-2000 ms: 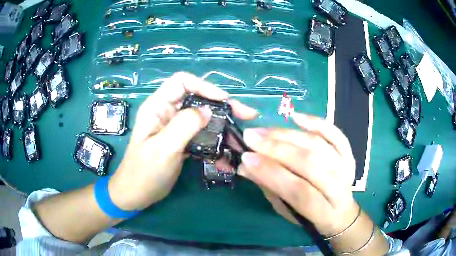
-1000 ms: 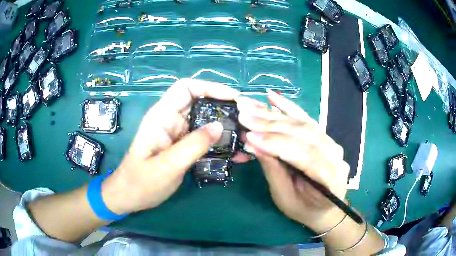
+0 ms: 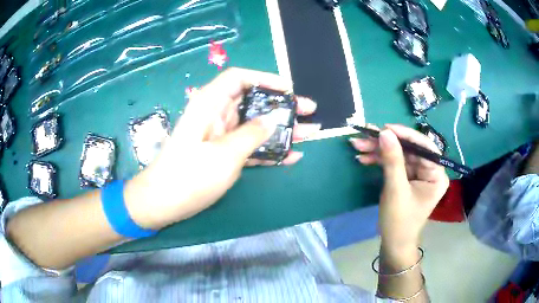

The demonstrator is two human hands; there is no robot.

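My left hand (image 3: 207, 130), with a blue wrist strap (image 3: 122, 208), holds a black device unit (image 3: 276, 127), its open side with silvery electronics facing up. The thumb lies across the unit and the fingertips show past its right edge. My right hand (image 3: 408, 171) holds dark tweezers (image 3: 422, 151) like a pen, to the right of the unit and apart from it. The tweezers' tip points left, at the lower right corner of the black strip sheet (image 3: 320, 63) with pale edges. Whether the tip touches the sheet or holds a small part cannot be told.
Clear blister tray (image 3: 136, 56) at upper left, red-pink scraps (image 3: 217, 54) beside it. More device units lie at left (image 3: 97, 160) and upper right (image 3: 412, 46). A white box (image 3: 464, 76) with a thin lead is at right. Another person's sleeve (image 3: 526, 195) is at the right edge.
The view has shifted right. My right hand has moved away from the unit, to the right, and the tweezers now point left towards the black sheet. My left hand still holds a unit.
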